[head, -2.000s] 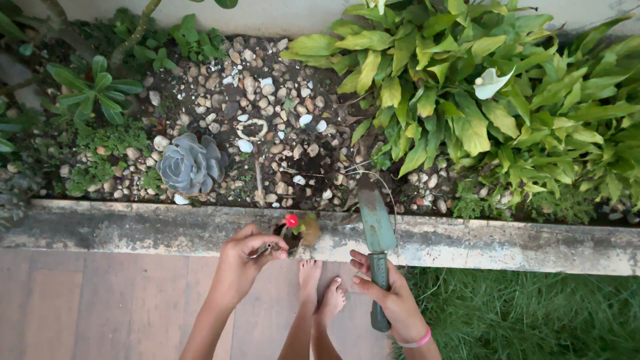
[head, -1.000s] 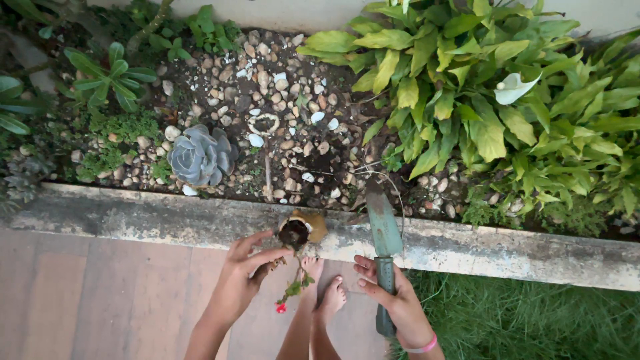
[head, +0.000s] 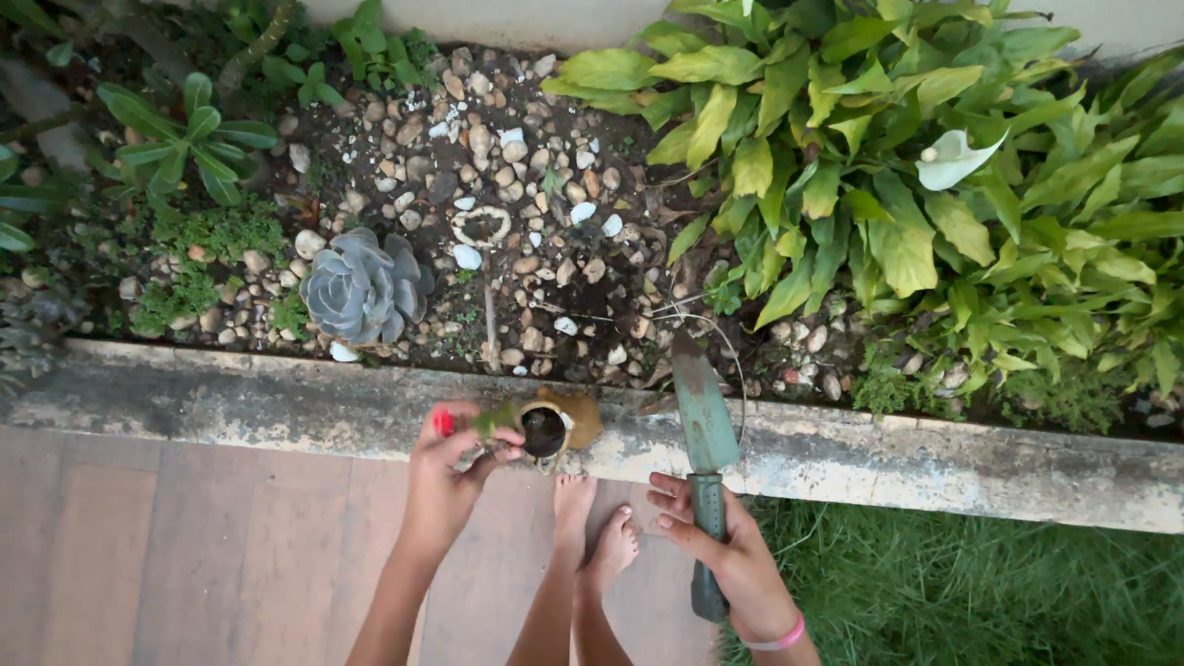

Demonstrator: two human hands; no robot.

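Observation:
My left hand (head: 455, 462) pinches a small plant with a red flower (head: 444, 423) and green leaves, blurred, just left of a small brown pot (head: 581, 419). The pot lies tilted on the concrete ledge (head: 832, 453), its mouth facing me, with dark soil inside. My right hand (head: 712, 536) holds a green garden trowel (head: 707, 416) by its handle; the soil-stained blade points up over the ledge towards the bed.
Behind the ledge is a bed of pebbles and soil (head: 527, 305) with a grey-blue succulent (head: 363, 285), a thin stick (head: 491, 324) and broad-leaved plants with a white flower (head: 957, 159). Bare feet (head: 592, 527) stand on the tiled floor (head: 194, 536); grass (head: 962, 573) grows at right.
The red flower hung below my left hand one second ago and is now up at its fingers, left of the pot. My right hand still holds the trowel.

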